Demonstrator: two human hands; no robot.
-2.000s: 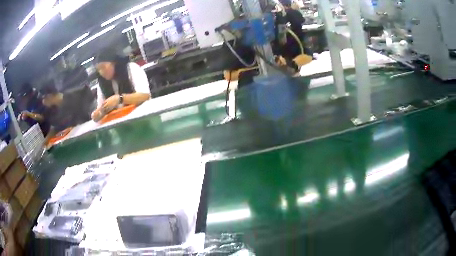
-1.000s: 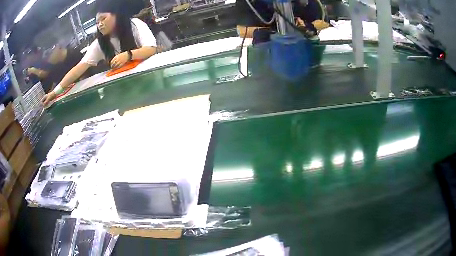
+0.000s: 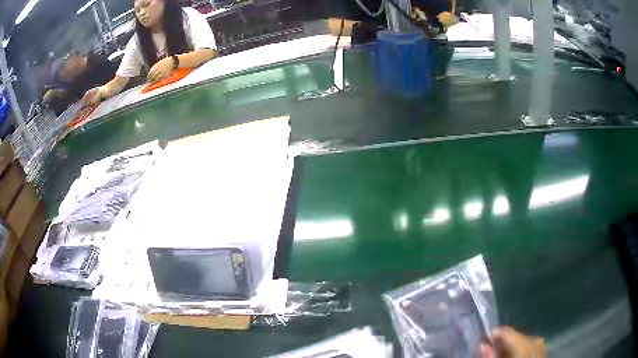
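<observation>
My right hand (image 3: 516,345) is at the bottom edge, right of centre, partly cut off and blurred. Its fingers grip the lower right corner of a bagged phone part (image 3: 445,314), a dark rectangle in a shiny clear bag. A pale bagged stack (image 3: 343,347) lies just left of it, cut off by the bottom edge. A dark phone part (image 3: 201,272) lies on the front of the white sheet (image 3: 217,182). Several bagged parts (image 3: 112,330) lie overlapping at the lower left. My left hand cannot be made out.
More bagged parts (image 3: 98,203) lie on the white liner at left. Cardboard cartons (image 3: 19,227) stand at the left edge. The glossy green belt (image 3: 448,189) runs to the right. A blue block (image 3: 403,61) and white posts stand across it. A person sits opposite at an orange mat (image 3: 166,80).
My right hand and the bagged part it holds have come into view at the bottom right. The view has tilted down. The person opposite has drawn back an outstretched arm.
</observation>
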